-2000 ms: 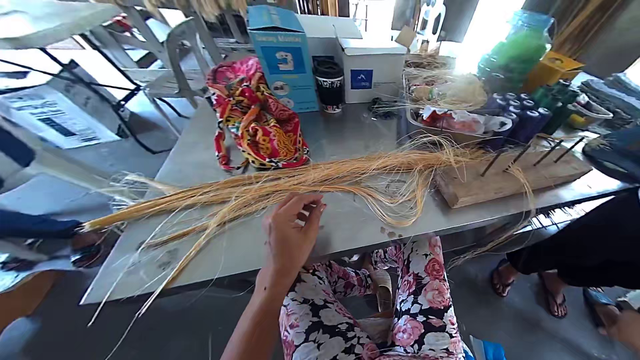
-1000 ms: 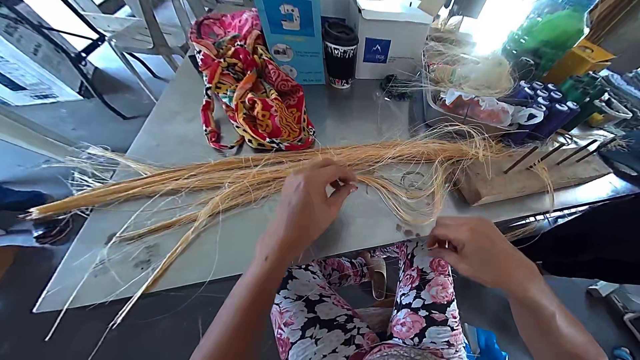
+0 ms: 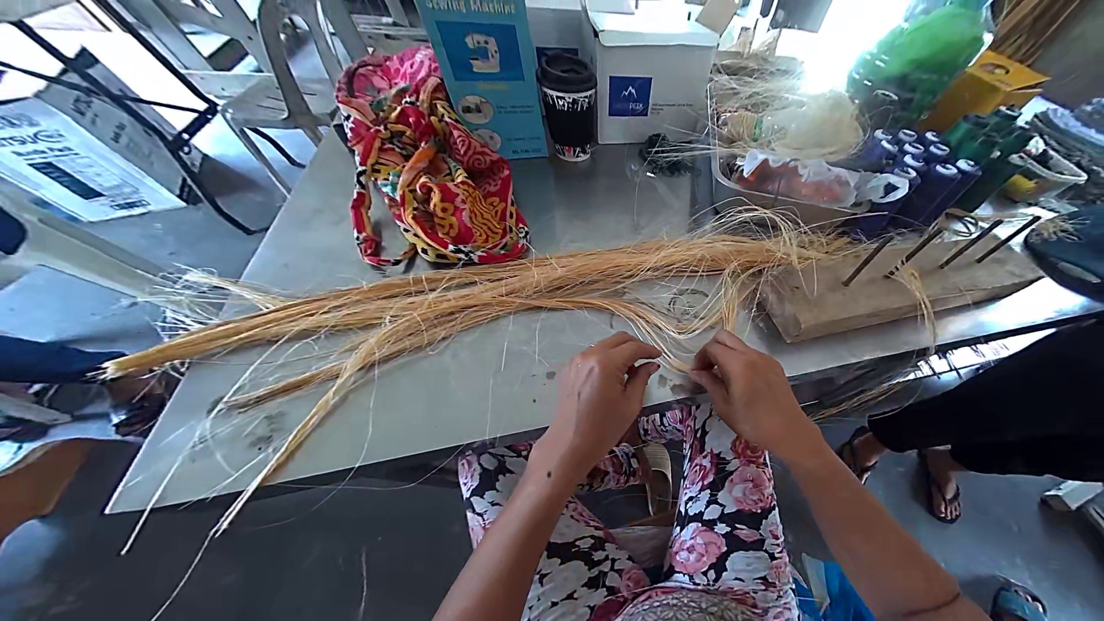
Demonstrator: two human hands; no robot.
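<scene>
A long bundle of tan plant fibres (image 3: 483, 289) lies across the metal-topped table (image 3: 414, 405), with loose ends spread at the left. Near the table's front edge, my left hand (image 3: 606, 384) pinches thin strands between thumb and fingertips at the looping right part of the bundle. Close beside it, my right hand (image 3: 743, 385) has thumb and fingers closed on the same strands. The fibres between the fingertips are too fine to count. Just beyond my right hand rests a wooden block (image 3: 897, 293) with several upright dark metal pegs and some fibres caught on them.
Behind the bundle are a red patterned cloth bag (image 3: 440, 181), a sewing machine box (image 3: 492, 78), a lidded black cup (image 3: 567, 108) and a white box (image 3: 651, 78). A plastic tub (image 3: 780, 203) of fibres and thread cones (image 3: 927, 194) stand back right. A person's sandalled feet (image 3: 940, 483) are at right.
My right hand has come in from the lower right to the strands. My left hand has moved right along the bundle, toward its looping part. The view has shifted closer.
</scene>
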